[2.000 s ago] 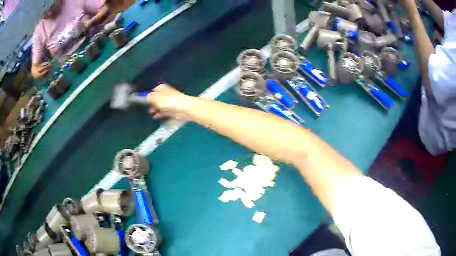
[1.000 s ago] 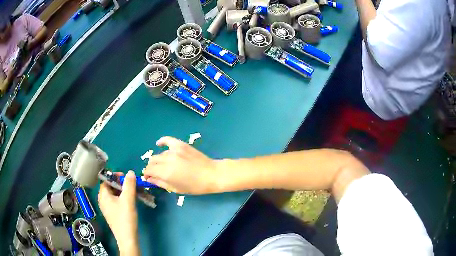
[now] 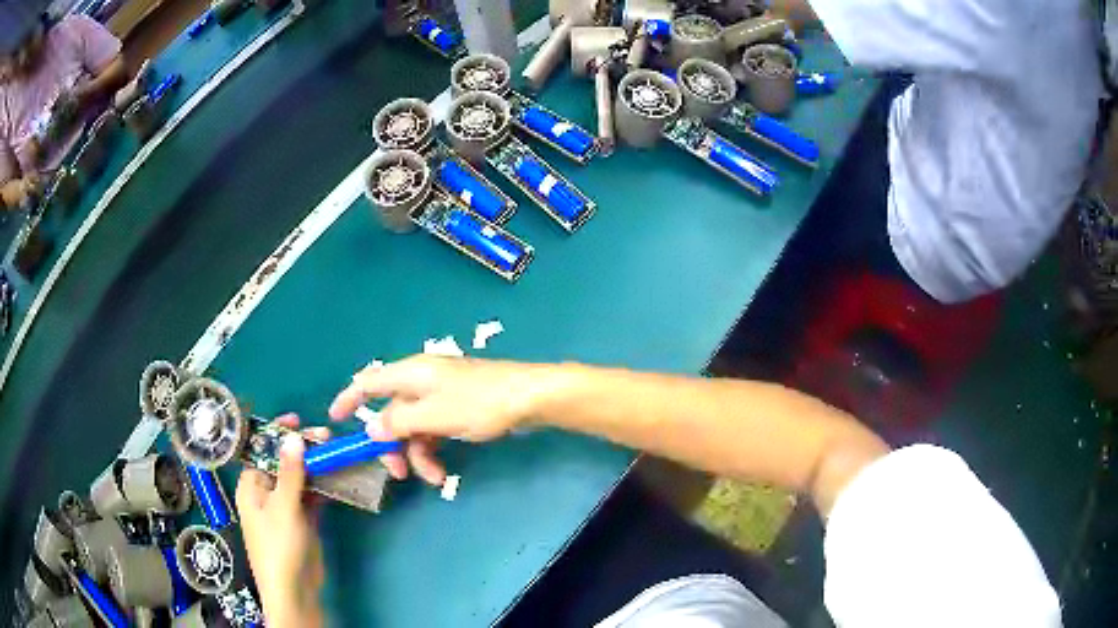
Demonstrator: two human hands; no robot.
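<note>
My left hand holds a half-assembled fan unit by its handle end, near the circuit board. The spoked grille faces up. The blue battery is lifted at an angle out of the open handle shell. My right hand has its fingers on the battery's outer end, with a small white adhesive pad at the fingertips. More white pads lie on the green bench, partly hidden behind my right hand.
Fan units are heaped at the lower left. Open units with blue batteries lie along the upper bench edge, with a pile beyond. A dark green conveyor runs at left. A person in white is at right, another at upper left.
My right hand has come back from over the conveyor to the bench. The held unit has turned grille-up, and its battery now shows raised from the shell.
</note>
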